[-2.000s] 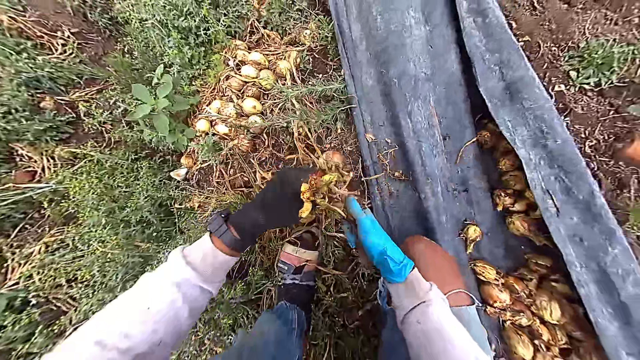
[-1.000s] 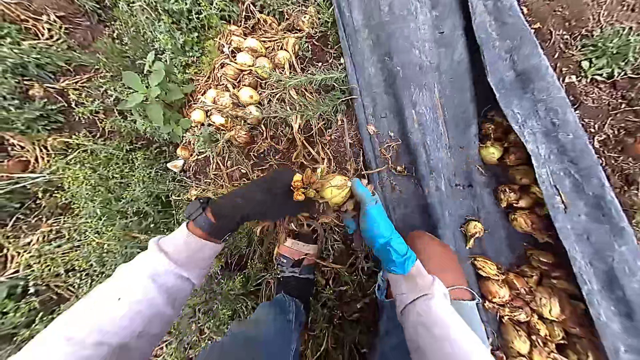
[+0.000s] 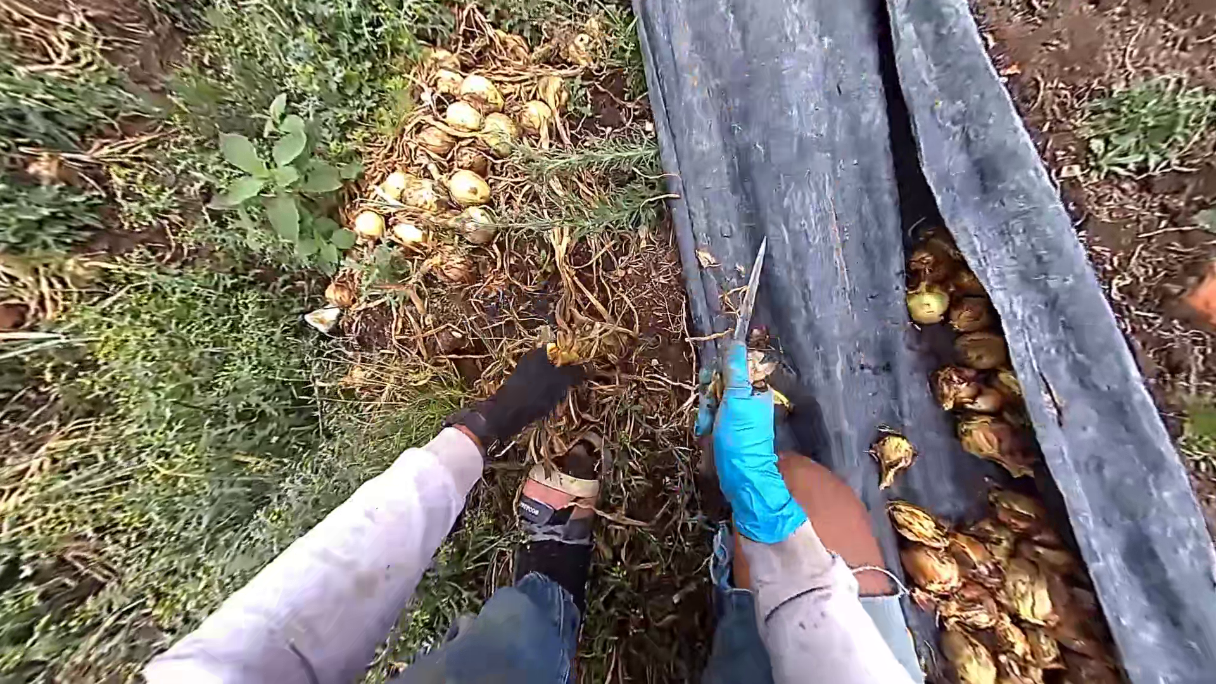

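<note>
My left hand (image 3: 527,394), in a dark glove, is over the dry stalks left of the black sheeting, with a yellowed onion top (image 3: 565,351) at its fingertips. In a blue glove, my right hand (image 3: 750,456) grips a knife, its blade (image 3: 751,285) pointing up and away over the sheeting. A pale, husky thing (image 3: 760,369), perhaps an onion, shows beside the right fingers, mostly hidden. Bare-topped pale onions (image 3: 468,187) lie heaped on the soil at upper left. Browner, husky onions (image 3: 974,598) fill the sheeting's fold at lower right, and a single onion (image 3: 891,456) lies nearby.
Black sheeting (image 3: 788,142) runs lengthwise on the right, with a raised flap (image 3: 1035,285) beyond the onions. Weeds (image 3: 218,408) cover the left. My sandalled foot (image 3: 560,489) is between my arms, and my bare knee (image 3: 831,494) is by the sheeting.
The hands were together at an onion with its yellowed top; now they are apart, the right over the sheeting's edge. The knife blade has come into plain view.
</note>
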